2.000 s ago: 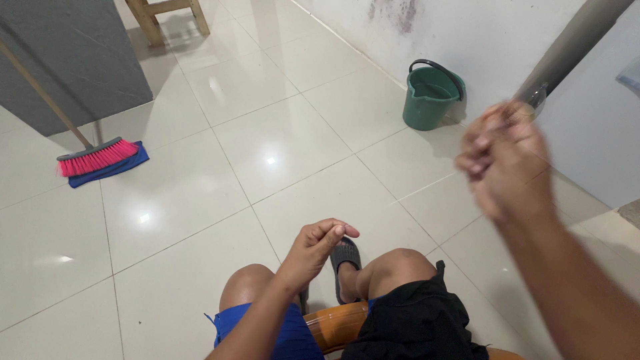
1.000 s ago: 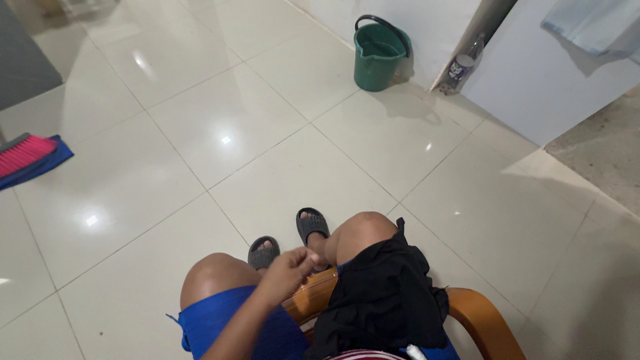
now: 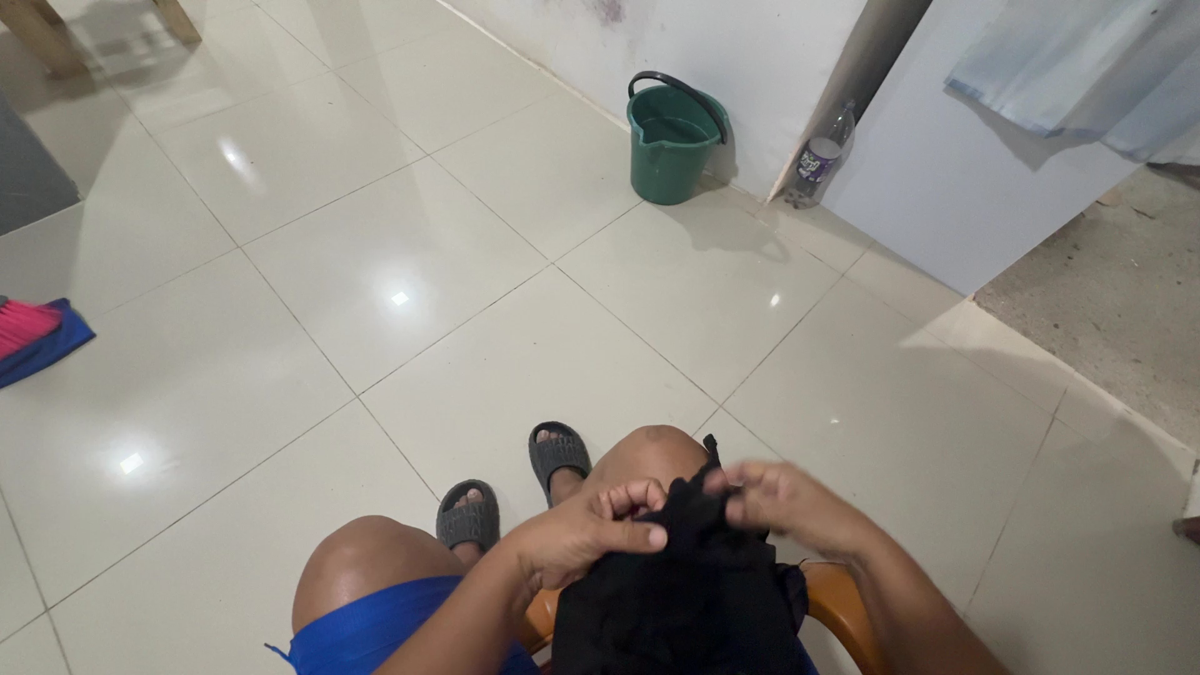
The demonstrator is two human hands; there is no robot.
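A piece of black cloth [image 3: 675, 600] lies over the thigh on the right, above an orange plastic chair [image 3: 839, 609]. My left hand [image 3: 600, 530] pinches the upper edge of this cloth between thumb and curled fingers. Close to the right side of the same edge is my right hand [image 3: 787, 506], slightly blurred, its fingers bent against the fabric; whether they grip it I cannot tell. Blue shorts [image 3: 394, 623] show on the other thigh.
A green plastic bucket [image 3: 670, 145] stands by the wall, with a plastic bottle [image 3: 820, 164] in the corner to its right. Pink broom bristles [image 3: 26, 326] rest on a blue cloth [image 3: 52, 352] at far left. Dark slide sandals [image 3: 469, 514] are on the feet. Light fabric [image 3: 1059, 75] hangs upper right.
My right hand, out of view one second ago, is now at the black cloth. My left hand has moved right onto the cloth, whose upper edge is now raised between the hands.
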